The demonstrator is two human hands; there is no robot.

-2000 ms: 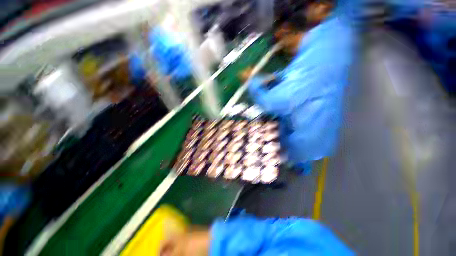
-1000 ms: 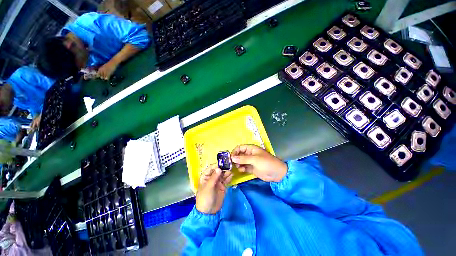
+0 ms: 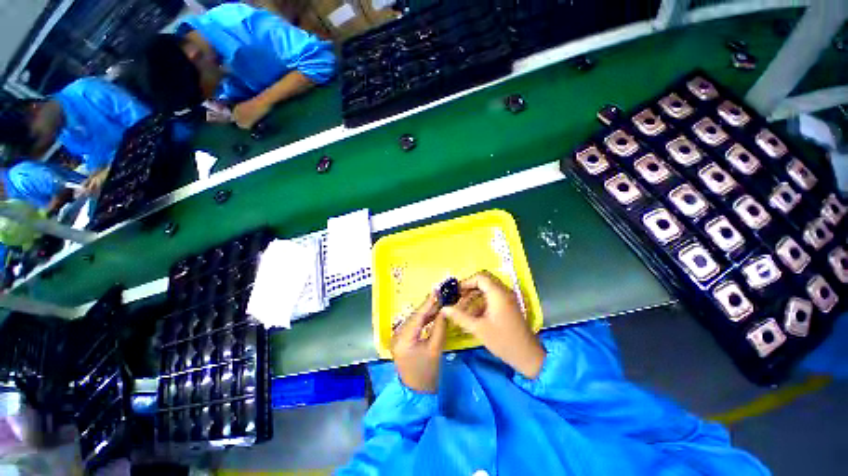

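Note:
A small dark device housing is held up over the yellow parts tray. My left hand pinches it from the lower left with the fingertips. My right hand has its fingers against the housing from the right. The fingers hide part of it, and its face detail is too small to tell. Tiny pale bits lie in the tray along its right side and at the left.
A blister tray with pale-faced units stands at right. White sheets and a dotted sheet lie left of the yellow tray, beside another black tray. Tiny bits lie right. Dark units line the green belt. People sit beyond.
The view has shifted, so the bench sits lower and further right. Both hands stay at the housing, which now looks darker and turned; my right fingers are more curled around it.

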